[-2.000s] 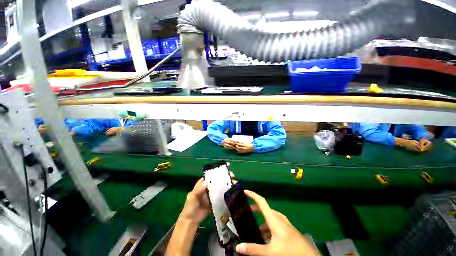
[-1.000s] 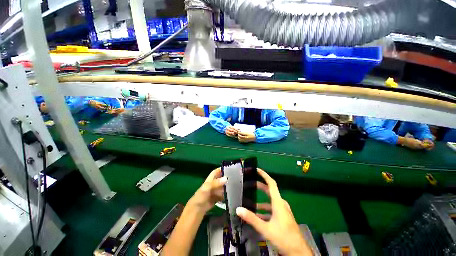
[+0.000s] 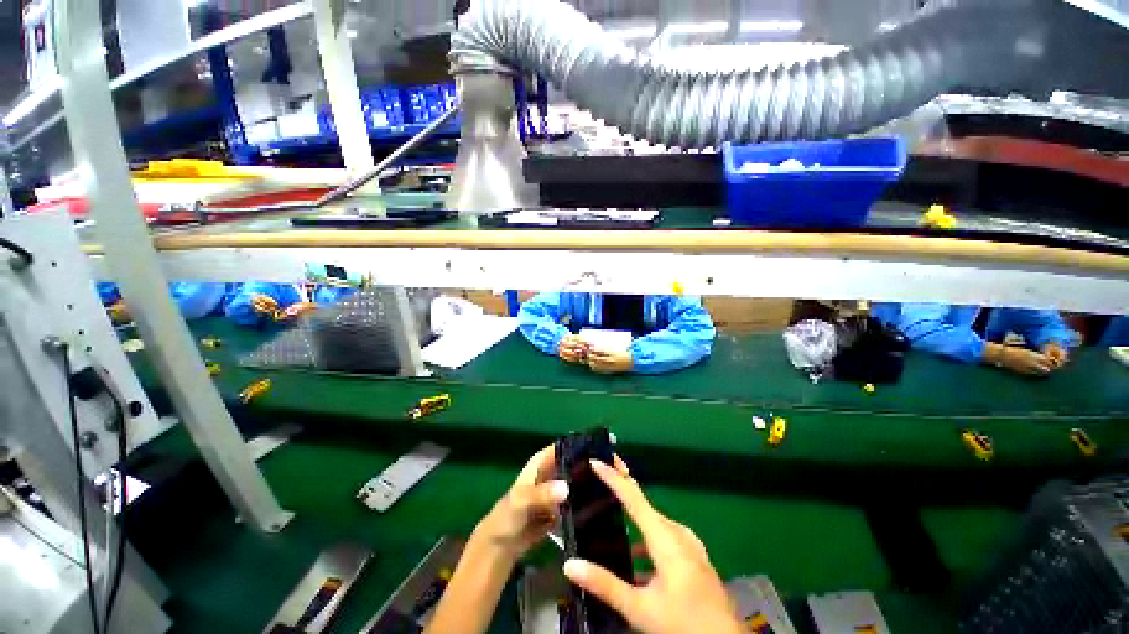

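A joined phone (image 3: 598, 526) with a glossy black face stands nearly upright in front of me, held between both hands. My left hand (image 3: 518, 518) grips its left edge, thumb near the upper part. My right hand (image 3: 662, 564) holds it from the right, with a finger on the black face near the top and the thumb lower down on the face. The silver inside does not show now. The phone's lower end is cut off by the picture's bottom edge. Phone housings lie below, one at the left (image 3: 324, 590) and one at the right (image 3: 847, 613).
A narrow grey plate (image 3: 404, 477) lies slanted on the green belt. Small yellow parts (image 3: 431, 405) lie along the far edge. Stacked trays (image 3: 1075, 557) stand at right. A white machine (image 3: 62, 409) and posts are at left. Workers in blue smocks sit opposite.
The two parts, open like a book before, are now closed together into one black-faced phone. My right fingers have moved onto its face.
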